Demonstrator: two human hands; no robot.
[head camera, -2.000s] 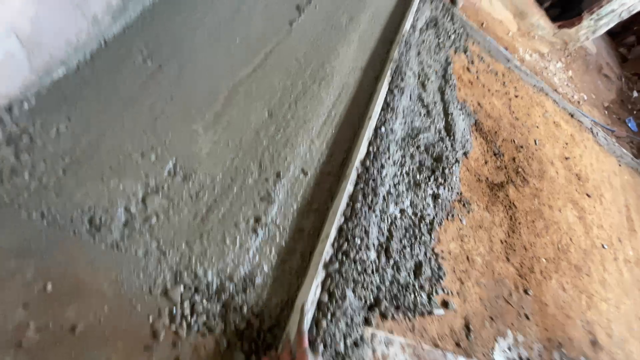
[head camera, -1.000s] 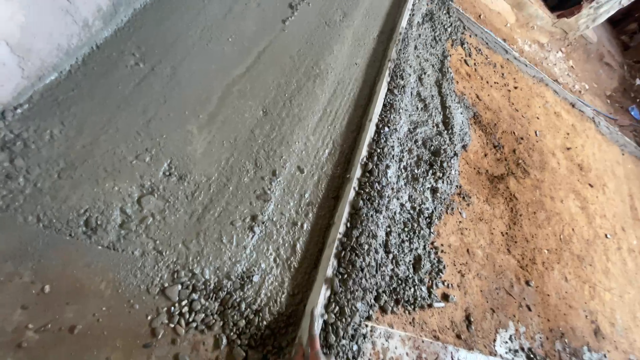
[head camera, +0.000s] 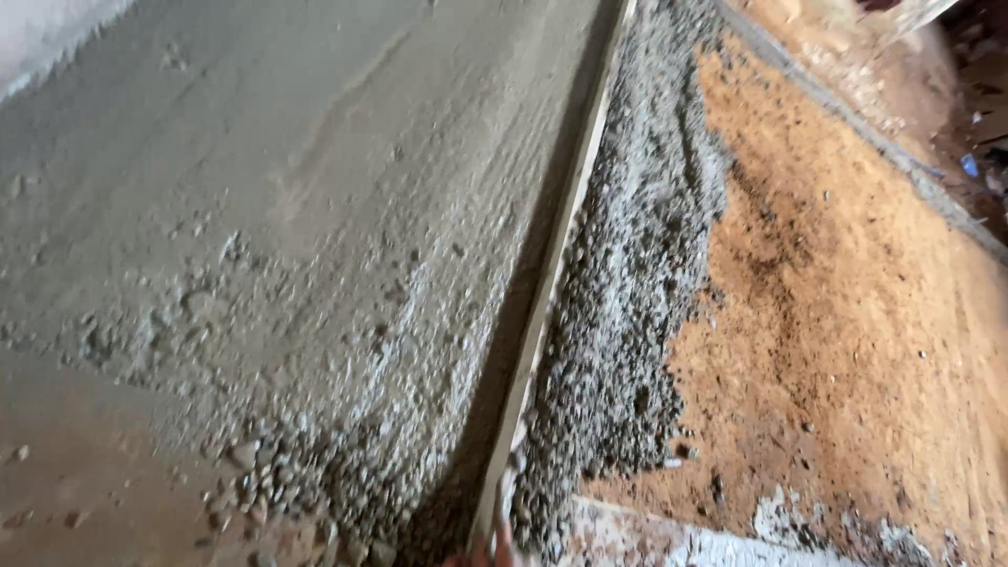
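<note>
A long, narrow, pale straightedge board (head camera: 543, 307) lies on edge in wet concrete, running from the bottom centre to the top of the head view. Reddish fingertips of one of my hands (head camera: 480, 551) touch its near end at the bottom edge; the rest of that hand is out of frame, and whether it is left or right cannot be told. To the board's left spreads smoother grey wet concrete (head camera: 315, 197), with a darker strip along the board. Rough, stony concrete (head camera: 630, 276) lies against its right side.
Orange-brown earth (head camera: 850, 315) lies right of the stony mix, bordered by a grey ridge (head camera: 866, 134). A pale wall (head camera: 39, 31) meets the concrete at upper left. Loose pebbles (head camera: 299, 480) and a brown surface (head camera: 94, 457) are at lower left. Whitish, stained material (head camera: 630, 531) shows at the bottom.
</note>
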